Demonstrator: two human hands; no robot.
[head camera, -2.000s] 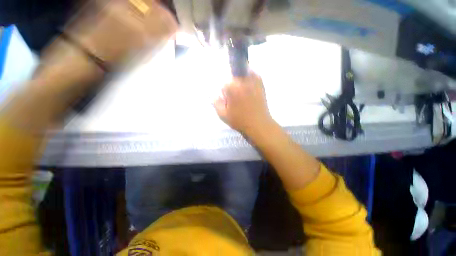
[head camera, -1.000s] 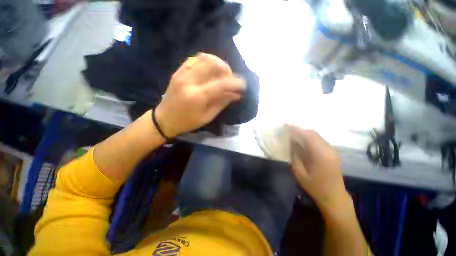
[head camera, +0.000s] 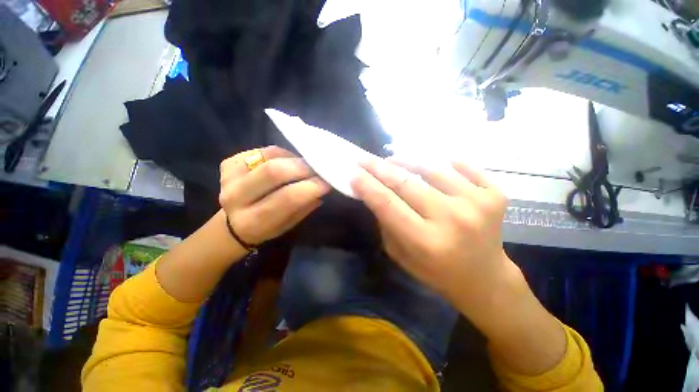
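A white piece (head camera: 326, 153), thin and pointed at its upper left, is held between both hands in front of the black garment piece (head camera: 253, 73). My left hand (head camera: 272, 191) grips its lower left edge with thumb and fingers. My right hand (head camera: 437, 222) holds its right end, fingers over it. The black garment piece lies bunched on the table left of the sewing machine (head camera: 567, 61) and hangs over the front edge behind the hands. The needle area is washed out by glare.
Black scissors (head camera: 596, 187) lie on the table at right. Another dark pair of scissors (head camera: 31, 126) lies at far left beside a pale board (head camera: 103, 99). A ruled strip (head camera: 536, 217) runs along the front edge. A blue basket (head camera: 80, 287) stands below at left.
One second ago the white piece was in my right hand near the front edge, with my left hand over the black cloth. My right hand has moved left and up, and both hands now hold the white piece.
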